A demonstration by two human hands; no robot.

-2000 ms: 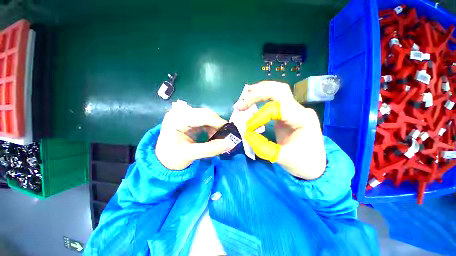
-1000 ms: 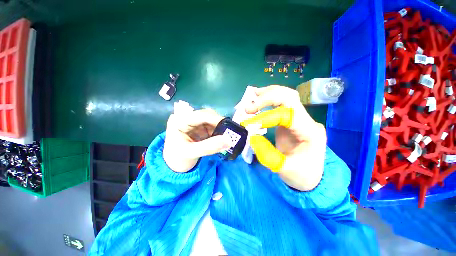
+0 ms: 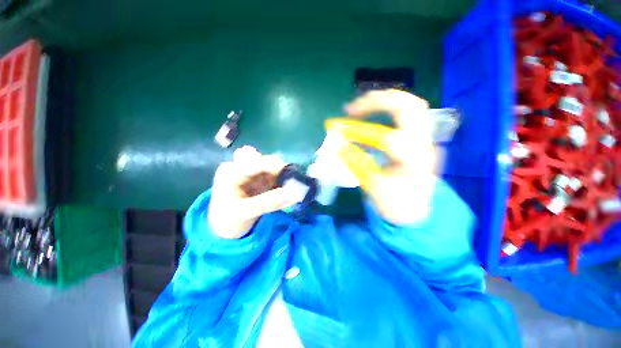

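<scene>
My left hand (image 3: pixel 238 197) pinches a small black module with a white label (image 3: pixel 297 187) between thumb and fingers, in front of the blue jacket. My right hand (image 3: pixel 408 160), with yellow finger cots, is blurred and raised to the right of the module, not touching it. Its fingertips look slightly apart; blur hides whether they hold anything. White wipes (image 3: pixel 333 163) show between the hands, partly behind the right fingers. A small black part with a white label (image 3: pixel 227 131) lies alone on the green bench.
A blue bin (image 3: pixel 474 81) of red branched parts (image 3: pixel 558 143) stands right. A black holder (image 3: pixel 383 78) and a pale-topped box (image 3: pixel 446 124) sit behind my right hand. Left are a red-orange tray (image 3: pixel 17 129), a green bin (image 3: pixel 88 238) and a black compartment tray (image 3: pixel 153 238).
My right hand has moved up and away from the module, and its fingers have lifted off it. My left hand has shifted slightly left with the module, which has tilted.
</scene>
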